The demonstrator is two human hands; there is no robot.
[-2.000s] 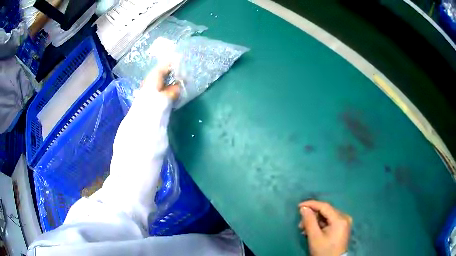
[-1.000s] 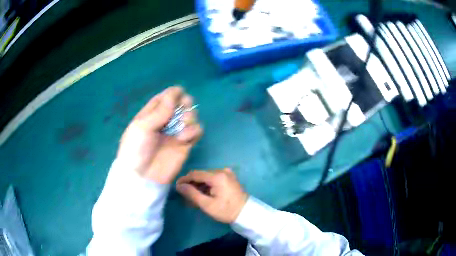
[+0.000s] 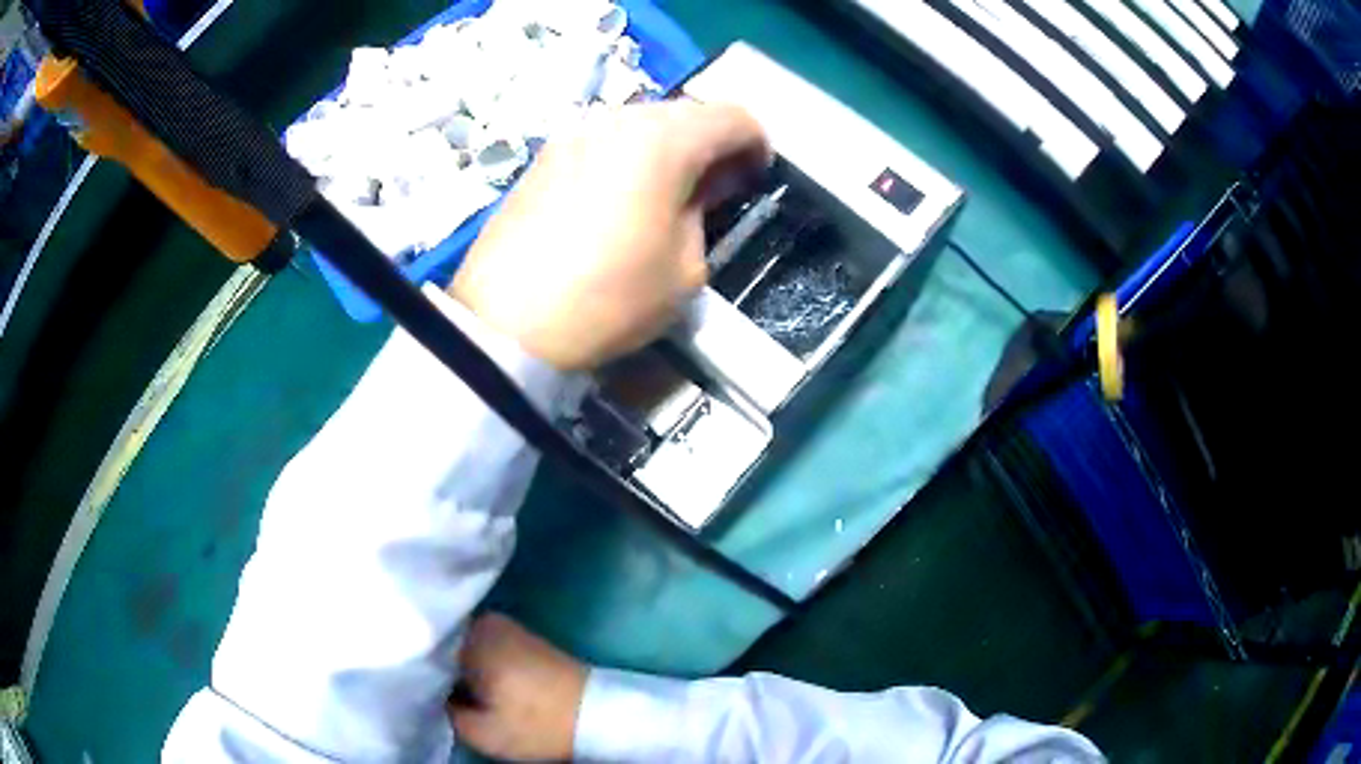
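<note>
A silver-white screw feeder (image 3: 836, 120) stands on the green bench, with an open dark compartment that holds many loose silvery screws (image 3: 806, 306). My left hand (image 3: 605, 232) is over the feeder's left side, fingertips bent down at the compartment's edge. Its palm and grip are hidden, so I cannot tell whether screws are still in it. My right hand (image 3: 515, 690) is low by the bench, curled and partly behind my left sleeve; its contents are hidden. An orange electric screwdriver (image 3: 157, 157) hangs at the upper left, its black cord crossing in front of my left forearm.
A blue bin (image 3: 358, 299) full of white plastic collars (image 3: 433, 127) is behind my left hand. Long white strips (image 3: 1000, 75) lie in a row at the upper right. A yellow loop (image 3: 1109, 346) and blue material (image 3: 1112, 523) are beyond the bench edge at right.
The view has swung right, from the bag and crate to the feeder. My left hand, which held screws in its palm, has moved over the feeder. My right hand stays low and curled.
</note>
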